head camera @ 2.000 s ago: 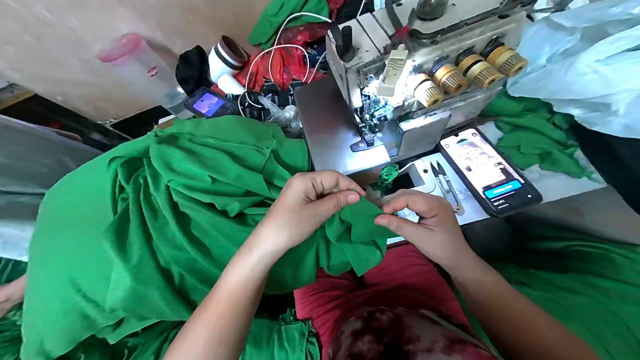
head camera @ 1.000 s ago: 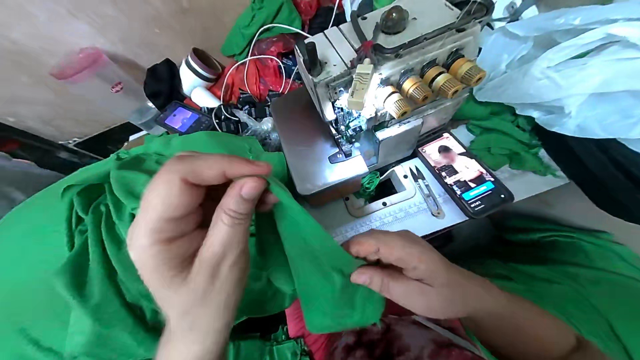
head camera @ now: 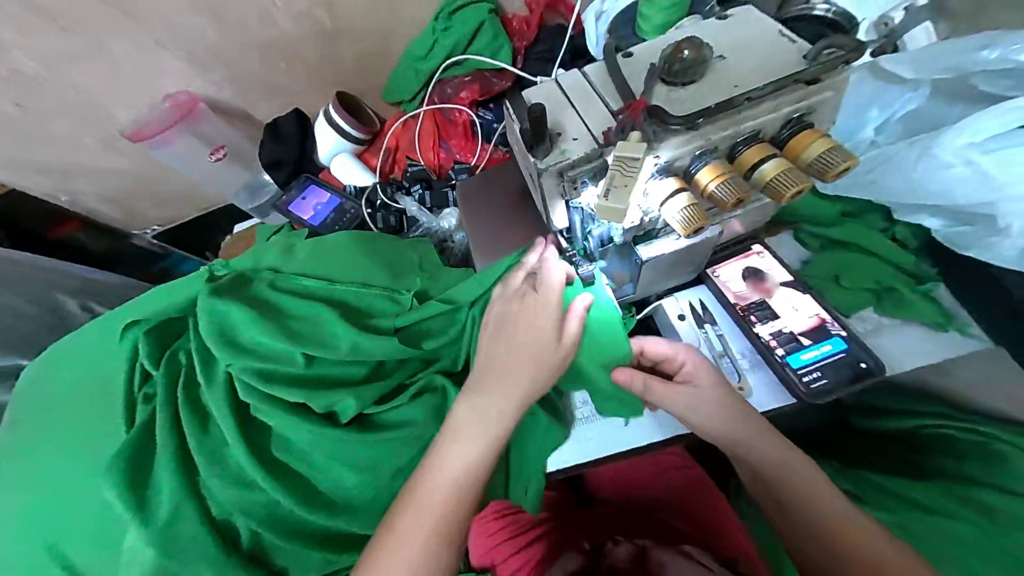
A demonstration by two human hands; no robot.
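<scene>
Green fabric [head camera: 320,336] lies bunched across the left side and runs up to the presser foot [head camera: 586,270] of an overlock sewing machine [head camera: 680,88]. My left hand [head camera: 528,328] rests on the cloth just left of the foot, its fingers pointing at the needle area; whether it pinches the cloth cannot be told. My right hand [head camera: 680,384] pinches the right edge of the fabric's narrow end [head camera: 602,352] between thumb and fingers, in front of the foot. The cloth's edge reaches the foot, and the needle is hard to make out in the lamp's glare.
Thread snips [head camera: 720,344] and a lit smartphone [head camera: 792,320] lie right of my right hand. Yellow tension knobs [head camera: 756,172] line the machine's front. White plastic [head camera: 944,144] hangs at the right. A small device [head camera: 316,206], cables and a clear pink-rimmed container [head camera: 200,148] stand behind the fabric.
Both hands have moved from holding the cloth up in front of the machine to its presser foot, bringing the fabric's end there. My left hand no longer holds the cloth raised.
</scene>
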